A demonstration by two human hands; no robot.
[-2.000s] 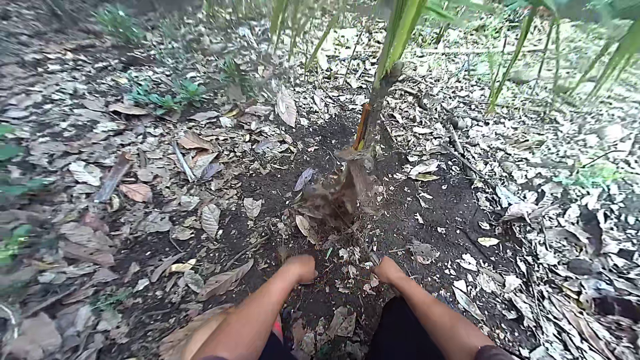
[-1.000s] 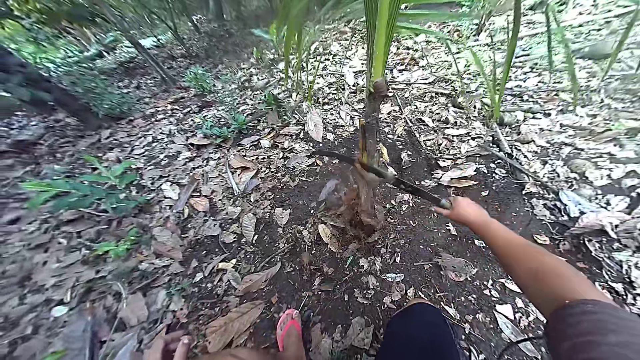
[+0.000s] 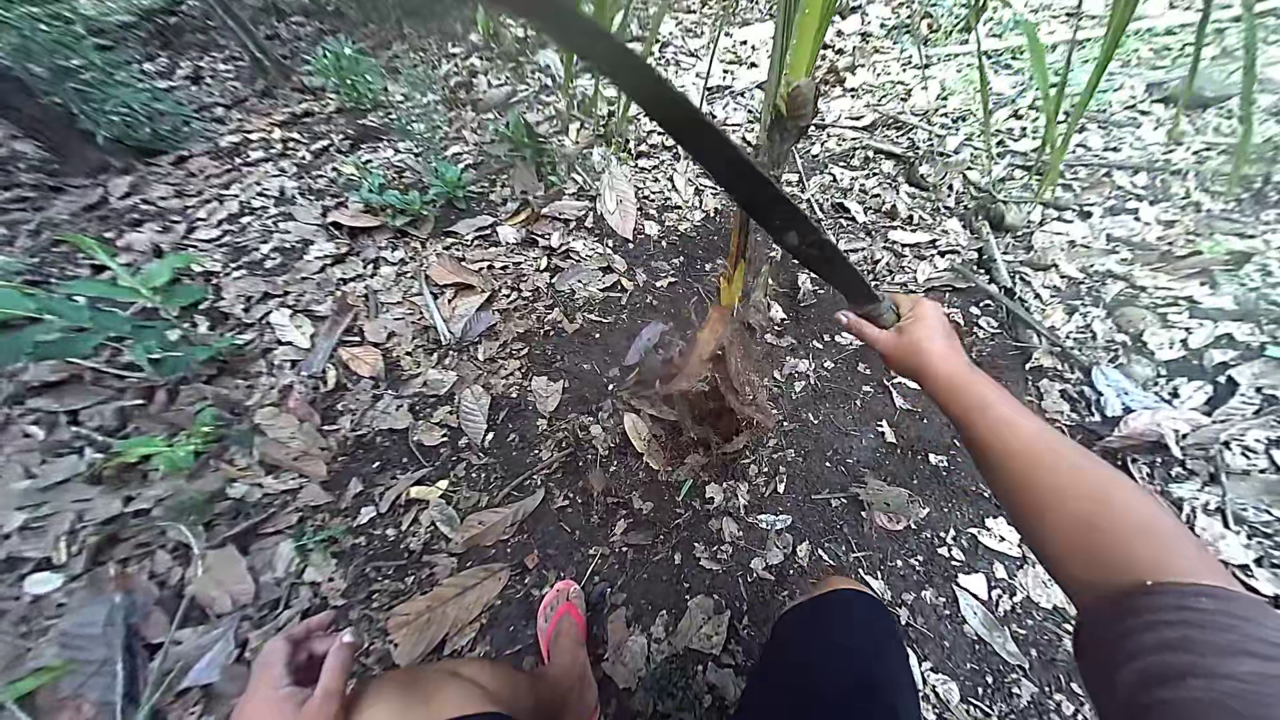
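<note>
My right hand [image 3: 915, 338] grips the handle of a long, dark-bladed machete [image 3: 735, 165], at the right of the plant. Its blade slants up and left across the view, in front of the stem of a young palm [image 3: 782, 115]; the blade's far end runs out at the top edge. At the palm's base are torn brown fibres [image 3: 715, 400] and an orange-yellow stalk [image 3: 735, 270]. My left hand [image 3: 300, 668] is low at the left beside my bare knee, with fingers loosely curled and nothing seen in it.
Dry leaves [image 3: 450, 610] and dark soil [image 3: 600, 540] surround the palm. My foot in a pink flip-flop [image 3: 560, 610] stands near it. Green seedlings [image 3: 130, 300] grow at the left, a fallen stick [image 3: 1020, 310] lies at the right, and more fronds [image 3: 1060, 110] rise behind.
Two seconds ago both hands were low before the palm's base. One second ago the machete was in my right hand, its blade at the stem; now the blade is raised higher. My left hand stays low.
</note>
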